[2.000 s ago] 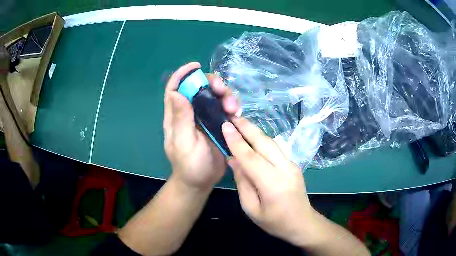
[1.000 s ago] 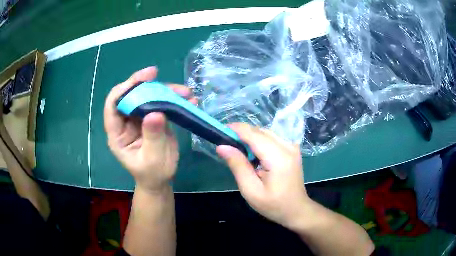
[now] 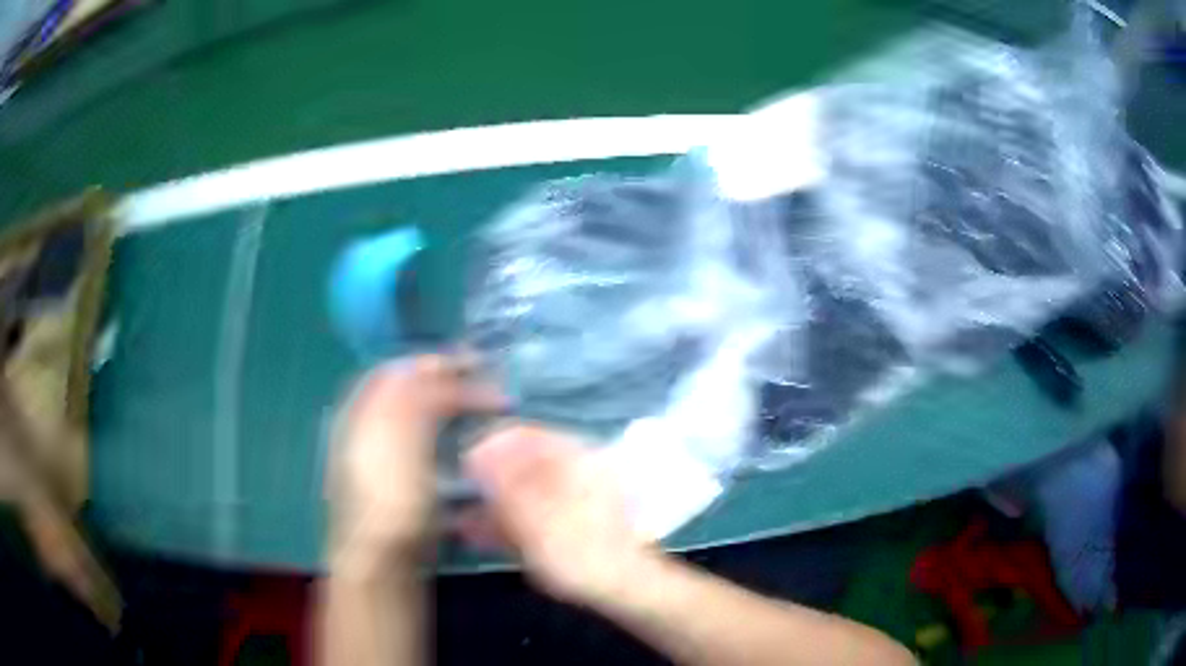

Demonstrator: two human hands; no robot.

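Note:
The frame is strongly blurred. The teal-and-black handle (image 3: 375, 286) stands out above my hands, its bright teal wide end up and to the left. My left hand (image 3: 397, 449) is closed around its lower part. My right hand (image 3: 553, 501) is close beside it on the right, its fingers at the dark lower end between the hands. The fingers hide most of the handle's black part. Right of the hands lies a large clear plastic bag (image 3: 585, 306) with black shells inside.
A white label (image 3: 767, 150) lies on the bag, and a white crumpled sheet (image 3: 670, 475) at its near edge. Loose black shells (image 3: 1051, 371) lie at the right. A cardboard tray (image 3: 94, 293) and a neighbour's arm (image 3: 52, 514) are at the left. Red stools (image 3: 995, 579) stand below the bench edge.
The handle has turned from lying slanted across both hands to more upright, teal end up. My right hand has moved left and down, close to my left hand. The camera view has shifted.

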